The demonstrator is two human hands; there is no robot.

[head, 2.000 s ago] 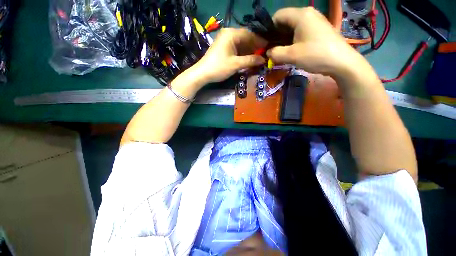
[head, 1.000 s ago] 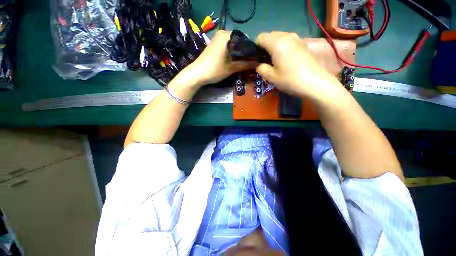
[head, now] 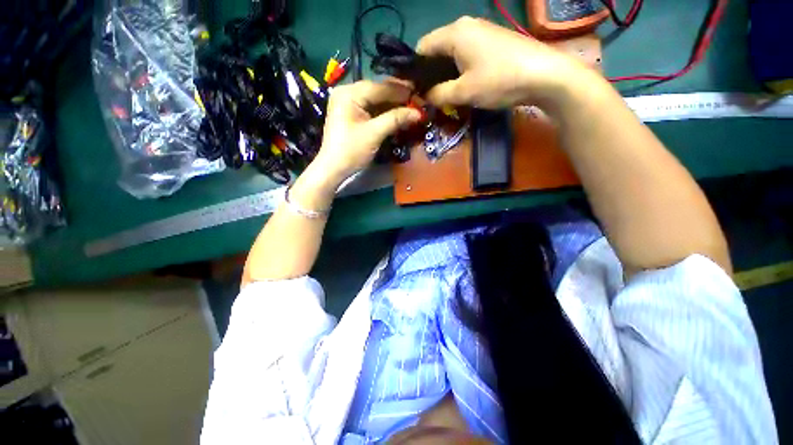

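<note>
My left hand (head: 369,122) and my right hand (head: 487,65) meet over the top left of the orange-brown test board (head: 539,161). My right hand holds a black coiled AV cable (head: 402,57). My left fingers pinch a red plug end (head: 416,108) of it. A yellow plug end (head: 449,111) shows just below my right fingertips. The black socket blocks (head: 430,142) lie right below the plugs; whether a plug sits in a socket cannot be told. A dark oblong box (head: 491,149) is fixed at the board's centre.
A pile of black cables (head: 261,109) lies left of my left hand, with a clear plastic bag (head: 148,96) beyond it. Another bag (head: 30,169) is at far left. A steel rule (head: 200,215) runs under the board. An orange-framed multimeter (head: 565,16) with red leads is behind it.
The view has turned and shifted. The hands have drawn apart slightly, and red and yellow plug ends now show between them. The cable bundle remains in my right hand.
</note>
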